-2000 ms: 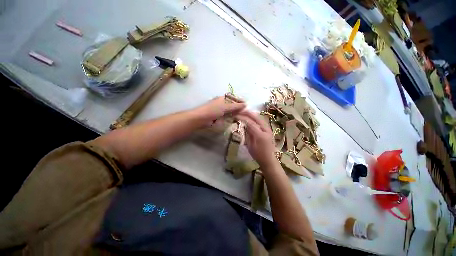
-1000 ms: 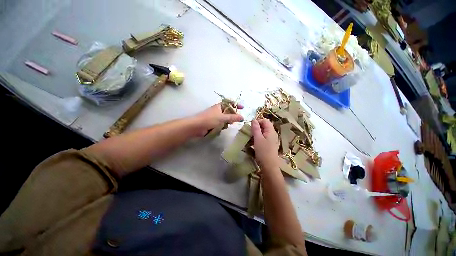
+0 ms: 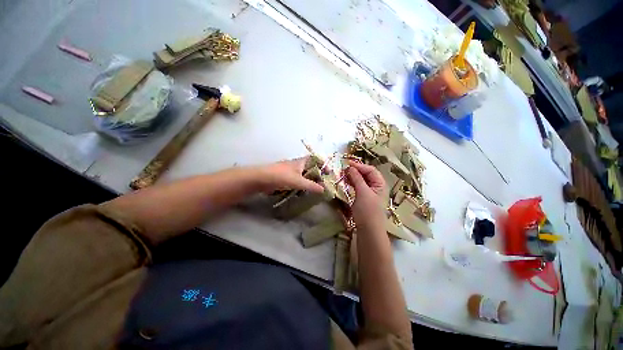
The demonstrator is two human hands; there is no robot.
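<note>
A heap of khaki-tan strap tabs with gold hooks (image 3: 403, 154) lies on the white table right of my hands. My left hand (image 3: 295, 176) is closed round a bunch of strap tabs (image 3: 295, 204), their gold hooks towards my right hand. My right hand (image 3: 365, 184) has its fingertips pinched at the gold hooks beside the bunch; the piece between them is small and partly hidden. More tabs (image 3: 324, 231) lie under and below my hands, some at the table's near edge (image 3: 346, 263).
A hammer (image 3: 179, 140), a plastic-wrapped roll (image 3: 133, 102) and a bunch of tabs (image 3: 195, 49) lie left. A blue tray (image 3: 437, 116) holds an orange glue pot (image 3: 447, 85). A red bag (image 3: 522, 236), a squeeze bottle (image 3: 471, 258) and a small jar (image 3: 487, 308) are right.
My left hand has lowered slightly, with the bunch now showing below it. My right hand has gone from meeting the left, to apart, to pinching at the hooks. The view has shifted slightly.
</note>
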